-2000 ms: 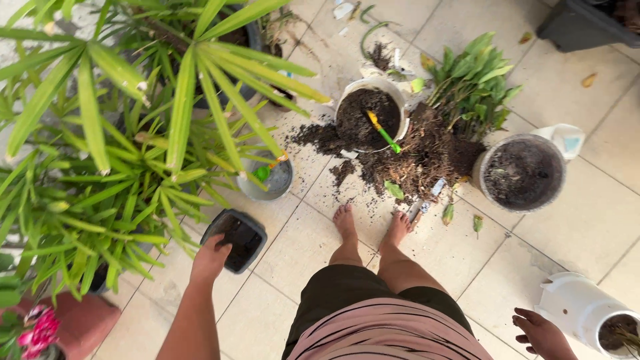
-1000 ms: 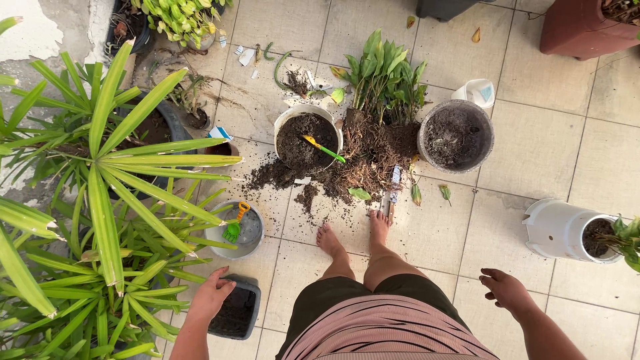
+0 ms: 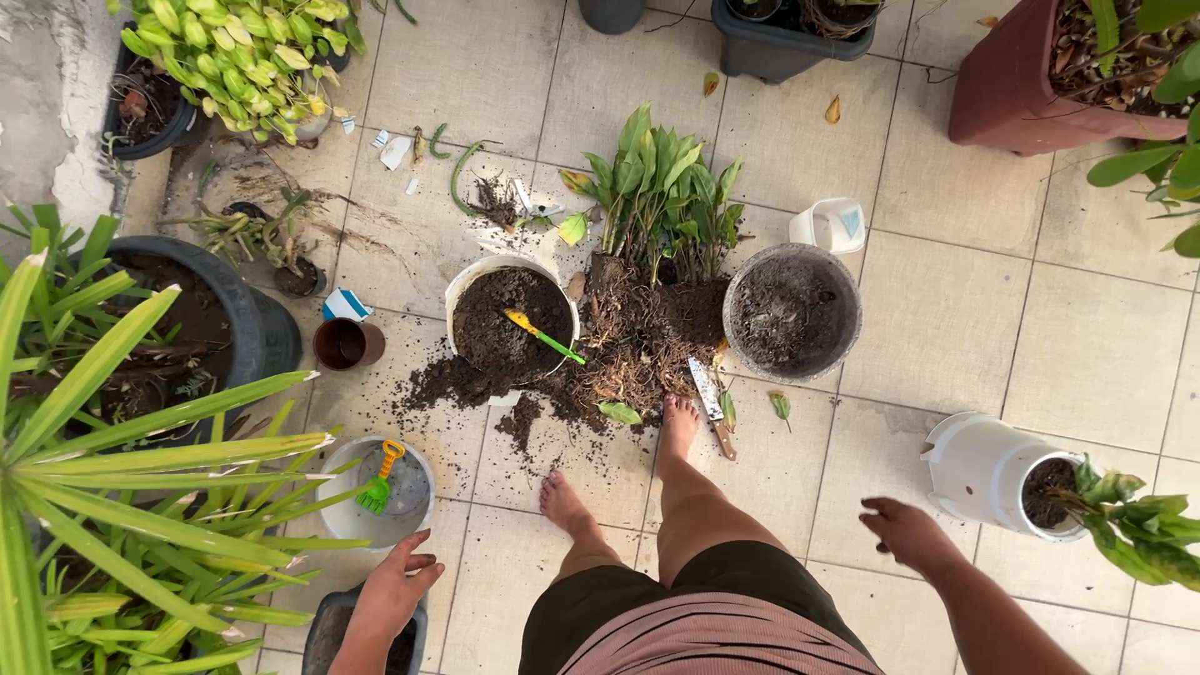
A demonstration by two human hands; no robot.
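Note:
My left hand (image 3: 397, 583) is empty with its fingers apart, over the edge of a dark rectangular planter (image 3: 323, 630) and just below a grey basin (image 3: 339, 514) with a green and orange toy rake (image 3: 377, 487). My right hand (image 3: 900, 532), also empty, hangs over the tiles left of a white pot on its side (image 3: 975, 473). In front of my feet lies a leafy plant with bare roots (image 3: 630, 352), between a soil-filled bucket (image 3: 478, 281) holding a yellow-green toy trowel (image 3: 544, 336) and a grey pot with soil (image 3: 792, 314). A kitchen knife (image 3: 708, 398) lies beside my foot.
Spilled soil (image 3: 450, 380) spreads over the tiles. A brown plastic cup (image 3: 373, 343) and a large black pot (image 3: 277, 328) stand at left, near long-leaved plants. A white container (image 3: 825, 225) touches the grey pot. A red planter (image 3: 998, 103) stands at upper right.
My left hand was over the dark rectangular planter and is now nearer the grey basin. The right hand stays empty. The view has shifted, showing more of the floor ahead.

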